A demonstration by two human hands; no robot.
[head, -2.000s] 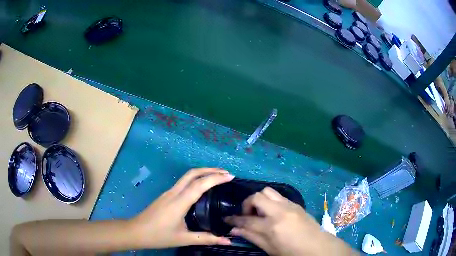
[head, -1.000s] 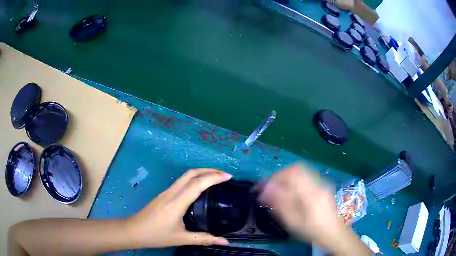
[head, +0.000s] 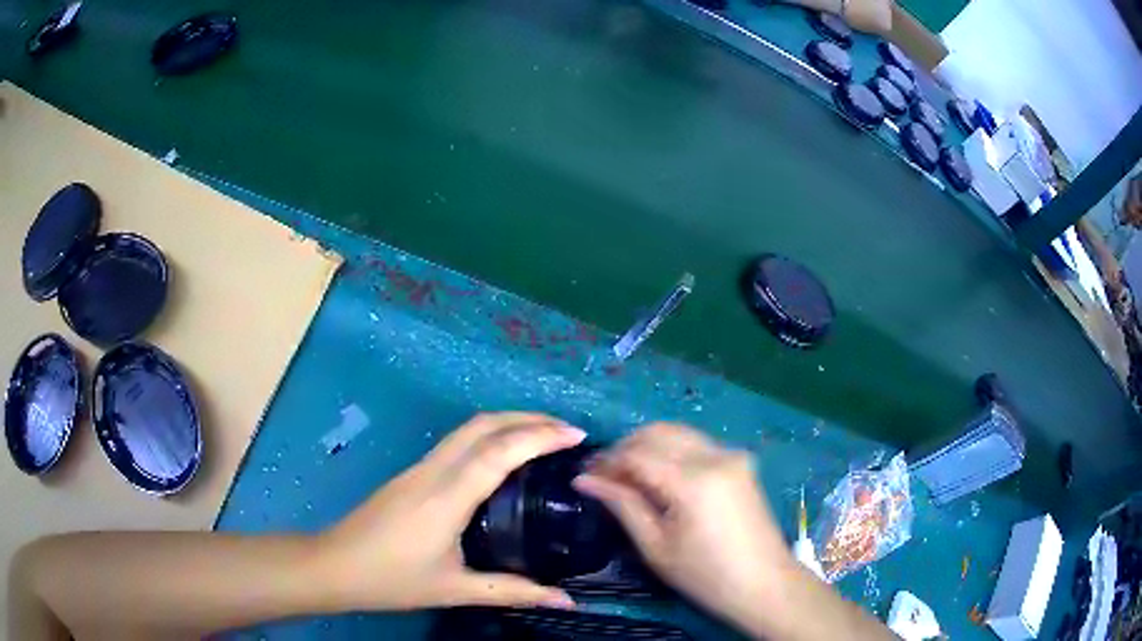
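Note:
A black double-well holder (head: 626, 579) lies at the bottom centre, partly hidden by my hands. A glossy black oval shell (head: 539, 520) sits on its left part. My left hand (head: 457, 513) is round the shell's left side, thumb below and fingers above. My right hand (head: 683, 513) is over the shell's upper right edge with its fingertips pinched together and slightly blurred. Whether a small part is between the fingertips cannot be told. A second black holder (head: 539, 626) shows at the bottom edge.
Four black shells lie on a cardboard sheet (head: 269, 307) at left. A closed dark unit (head: 789, 301) and other black units lie on the green belt (head: 501, 150). A clear strip (head: 654, 318) is at the belt edge. A nozzle bag (head: 864, 516), clear container (head: 971, 457) and white carton (head: 1024, 576) stand right.
My right hand has come back left from the holder's right side to the shell. My left hand has stayed. The units on the belt have moved left.

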